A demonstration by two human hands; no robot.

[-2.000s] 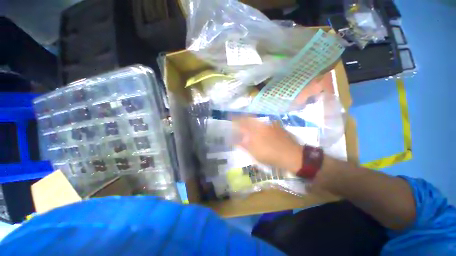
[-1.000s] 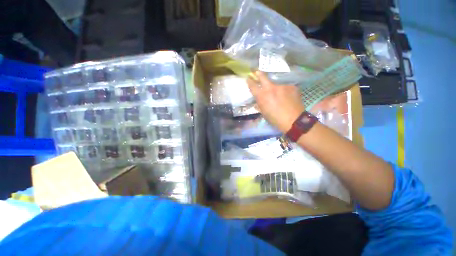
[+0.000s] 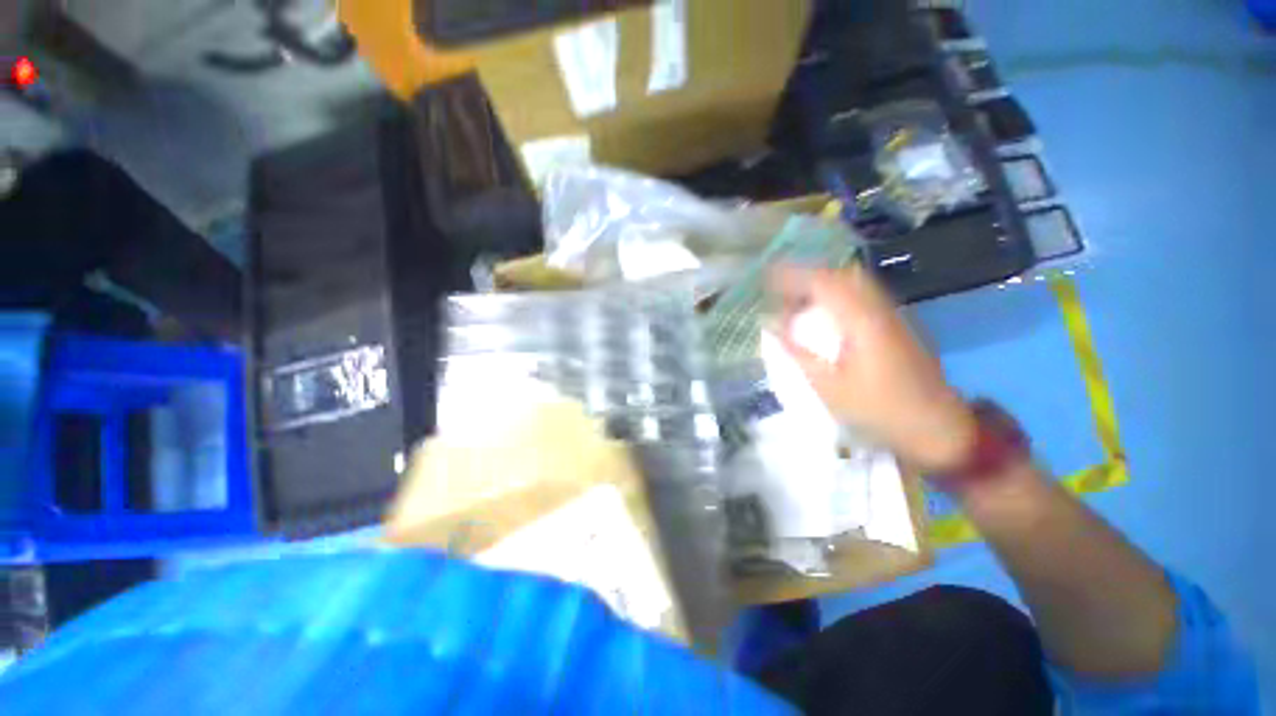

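An open brown carton [image 3: 875, 567] holds clear bags [image 3: 623, 217], white sheets [image 3: 798, 483] and a pale green perforated sheet [image 3: 749, 315]. My right hand [image 3: 868, 371], with a red wristband, is over the carton's right side, beside the green sheet. It is blurred, with a small white patch between thumb and fingers; whether it grips anything is unclear. A clear compartment tray [image 3: 630, 350], blurred, lies tilted across the carton's left side. A tan cardboard piece [image 3: 518, 469] and a white sheet [image 3: 595, 553] are in front of it. My left hand is not in view.
A blue plastic frame or stool [image 3: 147, 525] is at the left, beside a dark case [image 3: 322, 308]. A larger taped carton [image 3: 700, 112] stands behind. Black trays [image 3: 910, 168] with a bagged item are at the back right. Yellow tape [image 3: 1092, 364] marks the blue floor.
The clear tray has moved right, from beside the carton to over its left side. The tan cardboard has also moved right. My right hand has left the carton's back-left area. The view has shifted.
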